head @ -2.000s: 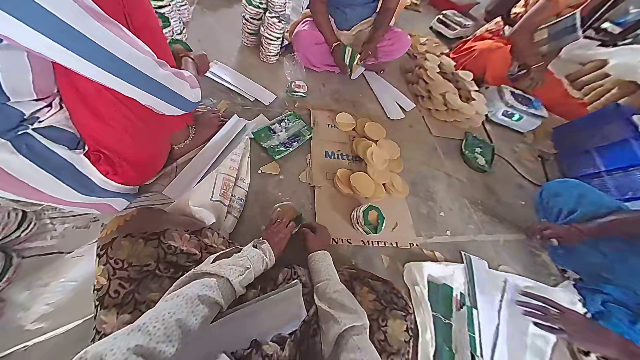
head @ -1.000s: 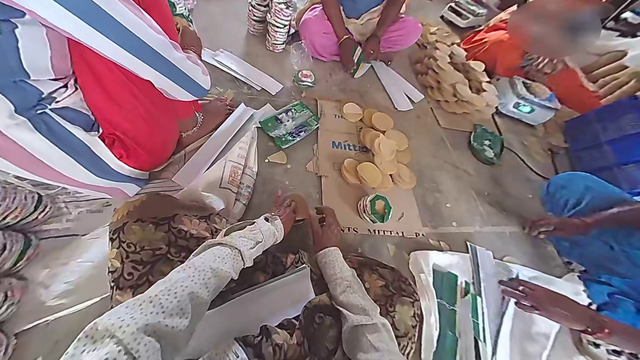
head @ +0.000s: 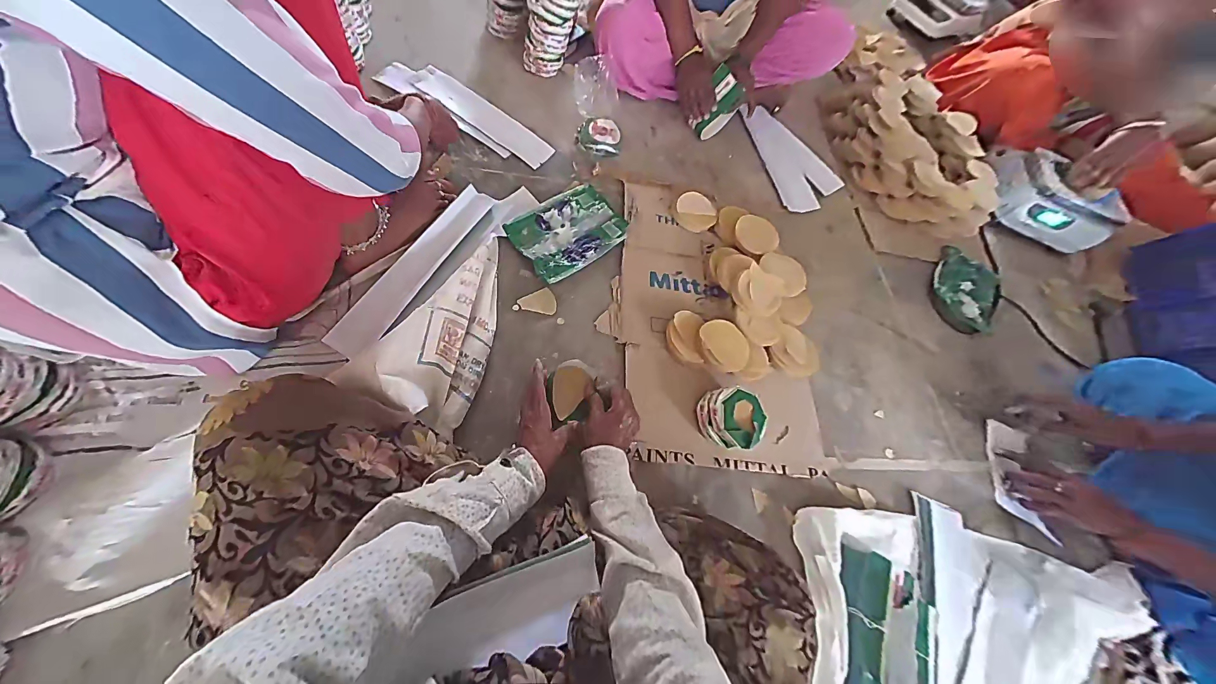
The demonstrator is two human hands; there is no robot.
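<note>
My left hand and my right hand hold a small green-edged roll between them, low over the floor, with a tan face showing on it. To the right, several round tan discs lie in a loose heap on a flattened cardboard sheet. A short round roll with a green and white end sits on the sheet's lower part. White folded strips rest across my lap, on the patterned cloth. Whether my right fingers press the disc or its rim, I cannot tell.
A green plastic packet and a white printed sack lie ahead left. Other people sit around: one at left in red, one ahead in pink, others at right. A large disc heap, a digital scale and a white sheet with strips are at right.
My hands now hold a green-edged roll that was hard to see before. The co-worker's hands at right have moved up off the white sheet and now hold a white strip.
</note>
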